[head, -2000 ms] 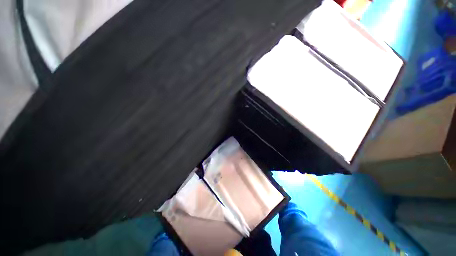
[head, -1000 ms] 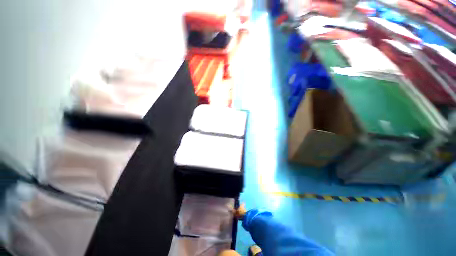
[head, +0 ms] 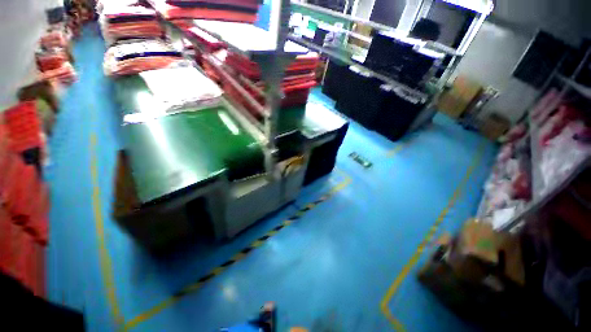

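Neither of my hands can be made out. At the bottom edge a small bit of blue cloth and a dark shape with a pale tip (head: 267, 312) show, too cut off and blurred to name. The nearest large thing is a green-topped bench (head: 188, 149) at left centre. A flat pile of white sheets (head: 181, 87) lies on its far part. No panel or tray is seen in a hand.
Stacked red trays (head: 23, 188) stand along the left edge. A cardboard box (head: 486, 249) stands at lower right, by shelves (head: 551, 168) of wrapped goods. Black stacks (head: 376, 97) stand behind the bench. Blue floor with yellow lines runs between.
The view has swung right and up, from the black-edged tray stacks to the bench end and floor. The trays and the hand at the lower one have left the picture.
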